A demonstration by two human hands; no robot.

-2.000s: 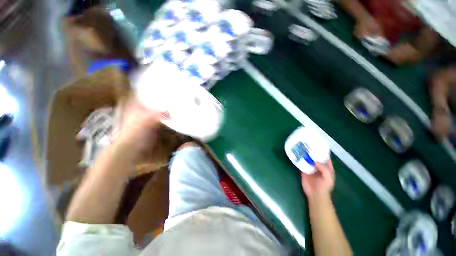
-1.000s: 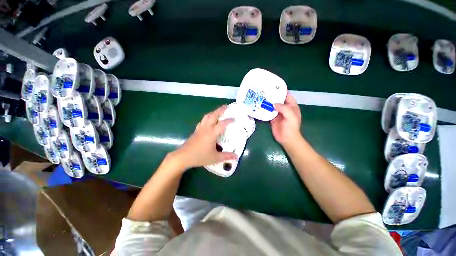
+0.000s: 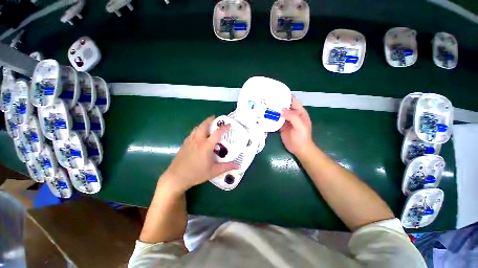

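Observation:
My right hand [image 3: 298, 127] holds a white back housing [image 3: 264, 99] by its lower right edge, its open face with the blue part towards me. My left hand [image 3: 194, 157] holds a white front cover [image 3: 229, 140] with dark round windows and a dotted grille. A second front cover [image 3: 230, 177] lies beneath it, overlapped, with one dark round spot showing at its lower end. The housing's lower left edge meets or overlaps the covers. Whether they touch is hard to tell.
A tiered stack of housings [image 3: 54, 123] stands left, a smaller column [image 3: 422, 175] right beside a white sheet [image 3: 468, 172]. Several housings [image 3: 343, 51] and one cover [image 3: 84, 54] lie beyond the white strip [image 3: 173, 91]. A cardboard box [image 3: 47, 230] is at lower left.
My hands have come from apart to together over the green surface. Since one second ago, the upper cover in my left hand has separated visibly from the one beneath, and the housing has shifted slightly left.

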